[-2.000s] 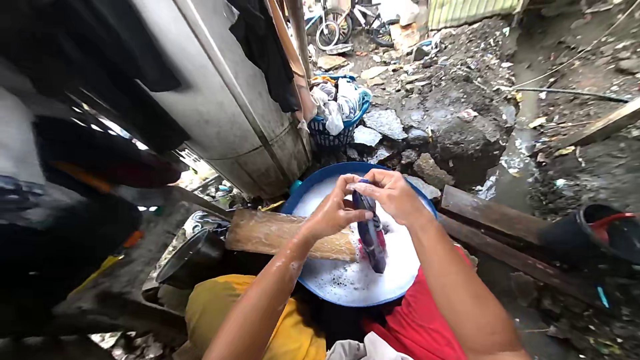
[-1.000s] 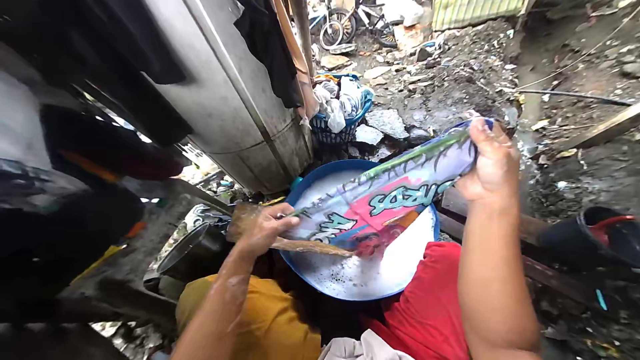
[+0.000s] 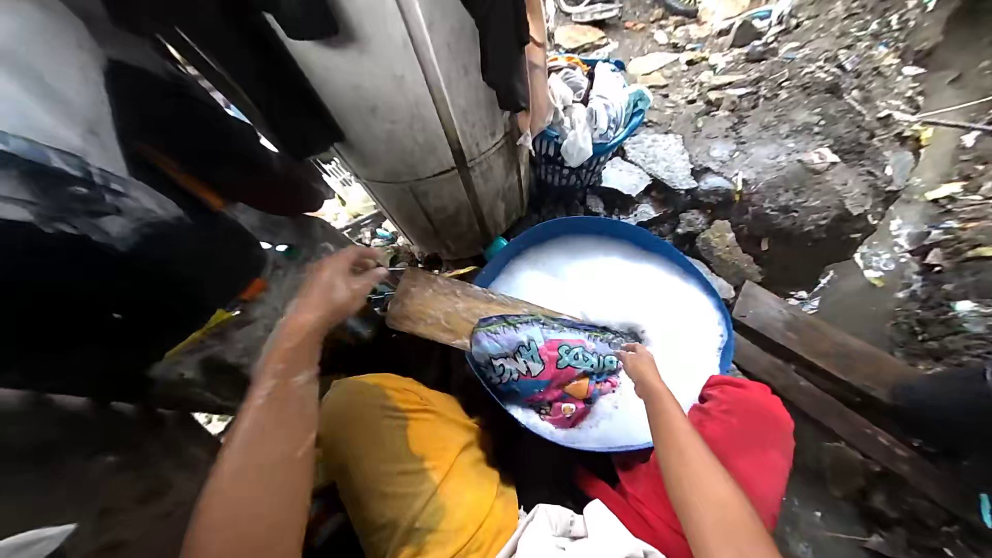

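A wet printed cloth item (image 3: 542,364), bearing bold lettering and a pink figure, lies across the lower end of a wooden board (image 3: 442,310) and into suds. The board slants out over the left rim of a round blue basin (image 3: 725,341) full of white foam. My right hand (image 3: 639,368) is at the cloth's right edge, its fingers on it; how firmly they grip is unclear. Away from the cloth, my left hand (image 3: 341,287) is raised beyond the board's upper left end, fingers curled and blurred, near a dark container partly hidden below it.
A blue basket (image 3: 573,163) heaped with clothes stands behind the basin beside a large grey cylindrical tank (image 3: 434,116). Dark garments (image 3: 504,54) hang at the upper left. Broken stones (image 3: 659,159) and wet mud lie beyond, with wooden planks (image 3: 821,341) on the right.
The cloth, stretched between both hands one second ago, now lies on the board and foam. My left hand has let go and moved left; my right hand has come down toward the basin.
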